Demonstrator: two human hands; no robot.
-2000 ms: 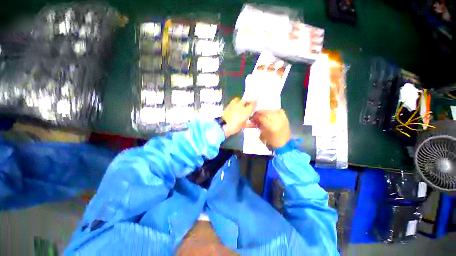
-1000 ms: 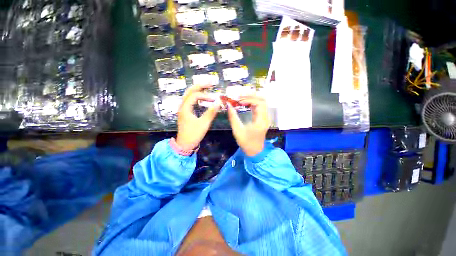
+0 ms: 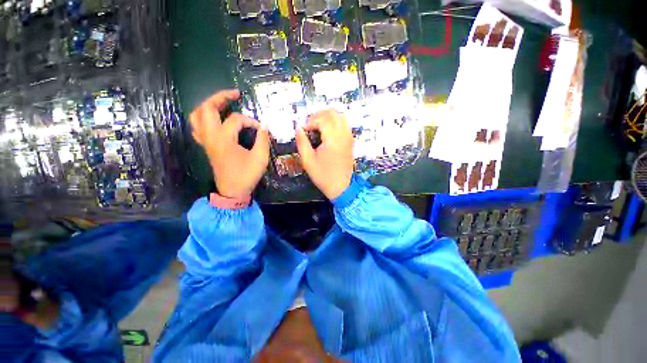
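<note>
A clear tray (image 3: 424, 92) of circuit boards in three columns lies in front of me; several silver shields glare white. My left hand (image 3: 234, 152) is over the tray's near left side, thumb and index curled together. My right hand (image 3: 330, 152) is just right of it, thumb and index also curled together. Their fingertips are close to a glaring board; glare hides whether they hold anything. A copper-brown patch (image 3: 289, 165) shows on the nearest left board, between my hands. A white backing sheet (image 3: 472, 106) with copper patches lies right of the tray.
More trayed boards (image 3: 113, 149) in shiny plastic lie at left. Further white sheets (image 3: 560, 92) and clear plastic lie at right. A blue bin (image 3: 438, 213) with a dark board tray is below the bench edge. A person's blue sleeve (image 3: 106, 262) is at lower left.
The view has shifted closer to the tray. My hands, which held a reddish-brown piece between their fingertips above the tray, are now lower and slightly apart over the near left boards.
</note>
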